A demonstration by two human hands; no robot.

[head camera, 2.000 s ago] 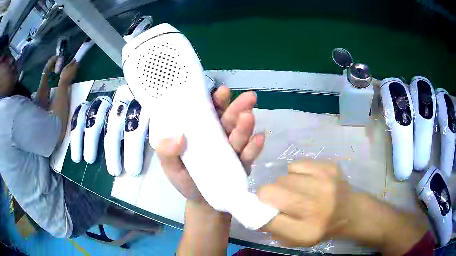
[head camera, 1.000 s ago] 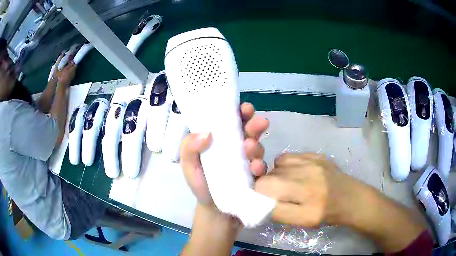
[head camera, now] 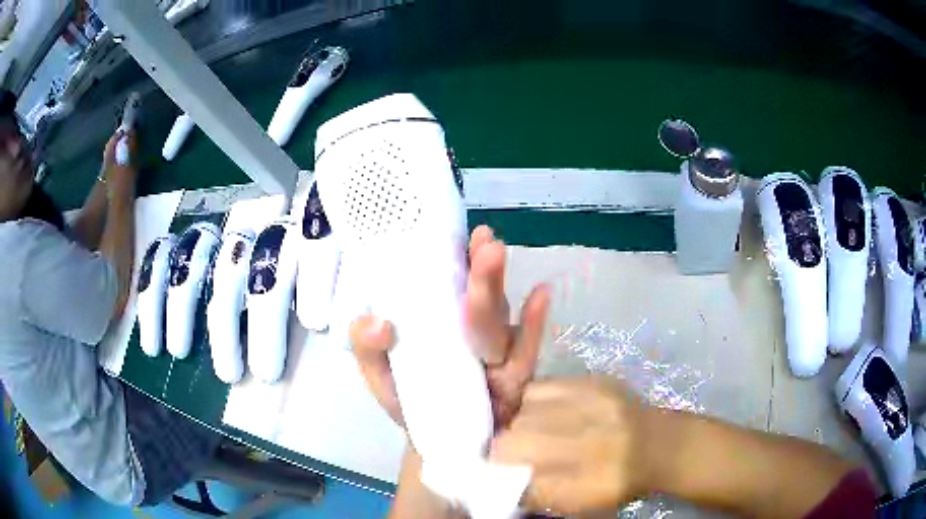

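A white handset (head camera: 406, 253) is held up in front of me, wide head at the top, its dotted vent grille facing me. My left hand (head camera: 498, 335) holds it from behind, thumb on its left edge and fingers partly spread on the right. My right hand (head camera: 569, 441) is closed at the handset's narrow lower end, blurred, with a white wiping cloth (head camera: 498, 489) in its fingers against the handset. Where cloth and handset meet is hard to tell apart.
Handsets stand in rows at left (head camera: 232, 304) and right (head camera: 802, 274). A solvent bottle (head camera: 708, 228) with open lid is at the bench's back edge. Clear film scraps (head camera: 640, 365) lie on the bench. A green conveyor (head camera: 548, 91) runs behind a slanting post (head camera: 198, 96). A person (head camera: 66, 304) sits at left.
The handset has moved down and slightly left of where it was a second ago. My left fingers have spread, and my right hand has slid lower with the cloth. More film scraps show.
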